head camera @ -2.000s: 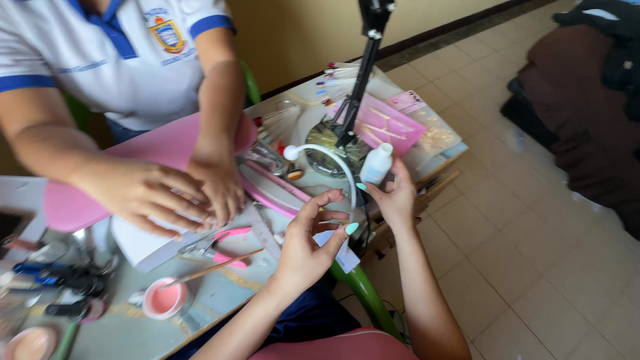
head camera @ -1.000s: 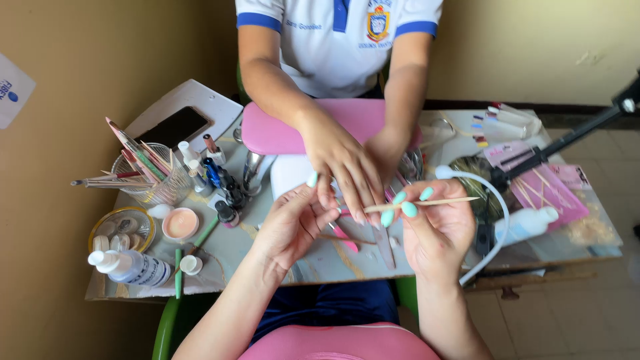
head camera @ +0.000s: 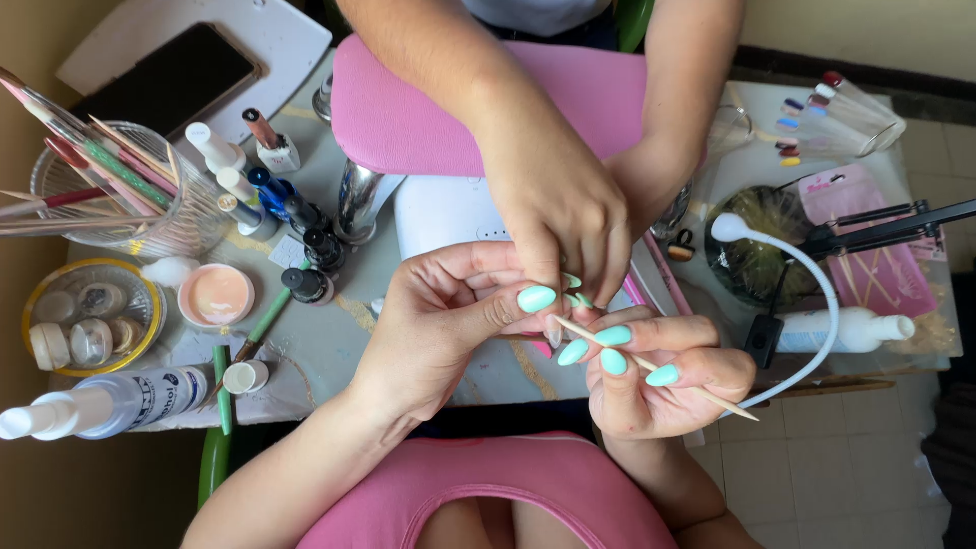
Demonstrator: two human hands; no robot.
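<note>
My left hand (head camera: 465,313), with mint-green nails, grips a fingertip of another person's hand (head camera: 560,191). Between the fingers and thumb of my right hand (head camera: 663,366) is a pointed wooden manicure stick (head camera: 686,385), slanting down to the right, its upper tip at that person's fingertip. A long clear nail (head camera: 553,329) shows beside the tip. The person's other hand (head camera: 656,179) lies partly behind the first. Their forearms cross a pink padded armrest (head camera: 412,114), and a white device (head camera: 438,213) stands below it. Pink-handled tools are partly hidden beneath the hands.
Nail polish bottles (head camera: 305,221), a clear cup of brushes (head camera: 152,236), a peach powder pot (head camera: 216,295), a tray of small jars (head camera: 152,335) and an alcohol bottle (head camera: 164,396) stand left. To the right are a flexible white lamp (head camera: 820,274), a white bottle (head camera: 831,330) and nail swatches (head camera: 854,114).
Two seconds ago my right hand held a white bottle; one second ago it held the wooden stick. The stick's tip has since come to the person's fingertip, its other end now lower. The view has swung.
</note>
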